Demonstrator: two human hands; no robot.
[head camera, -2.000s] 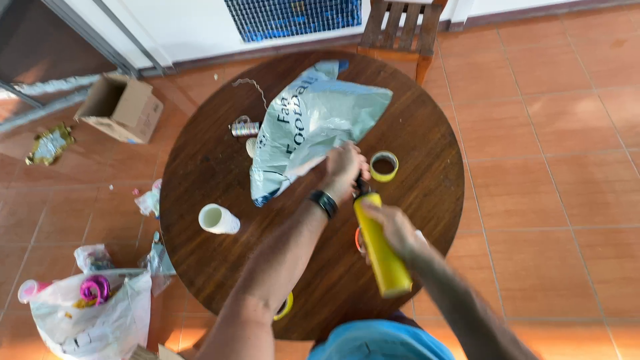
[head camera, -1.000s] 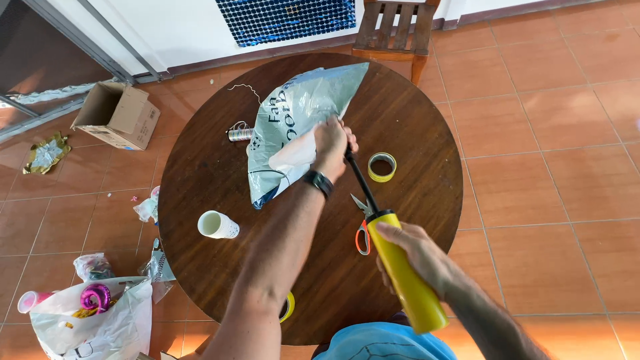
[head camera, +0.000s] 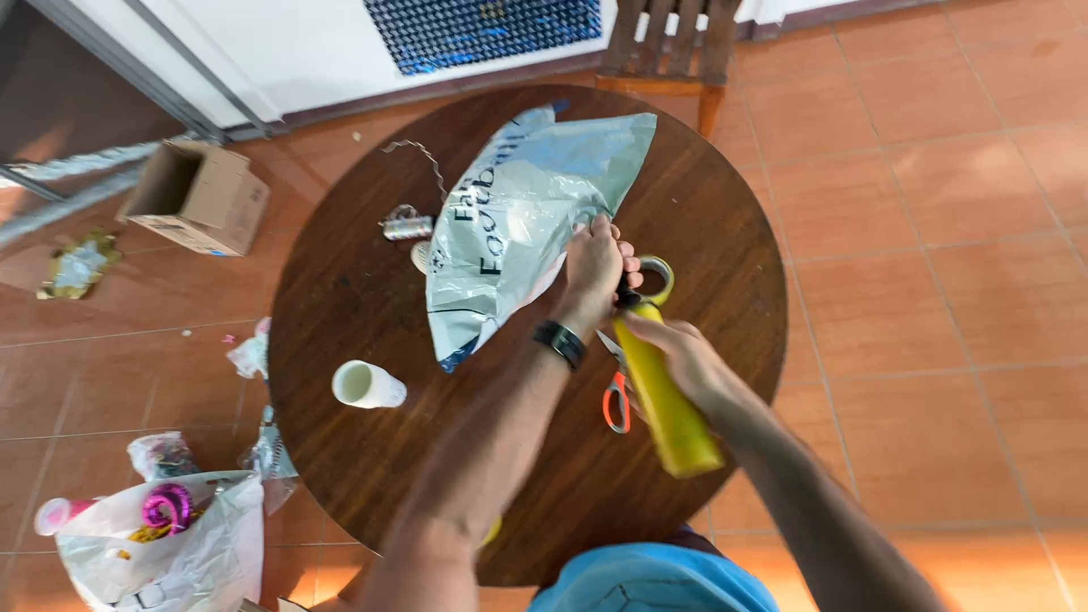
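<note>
A silvery foil balloon with dark lettering lies partly inflated on the round wooden table. At its near right edge my left hand, below which a dark wristband is worn, grips the balloon's neck around the black end of a hand pump. My right hand is wrapped around the yellow barrel of the hand pump, which slants down toward me. Orange-handled scissors lie left of the barrel, partly hidden by it. A yellow-rimmed tape roll sits just beyond the pump's black end.
A white paper cup lies tipped on the table's left; a ribbon spool is beside the balloon. On the floor at left are an open cardboard box and a plastic bag of decorations. A wooden chair stands beyond the table.
The pump's barrel has moved up toward my left hand; its dark rod showed at length one second ago and is now mostly hidden. The balloon looks fuller than one second ago.
</note>
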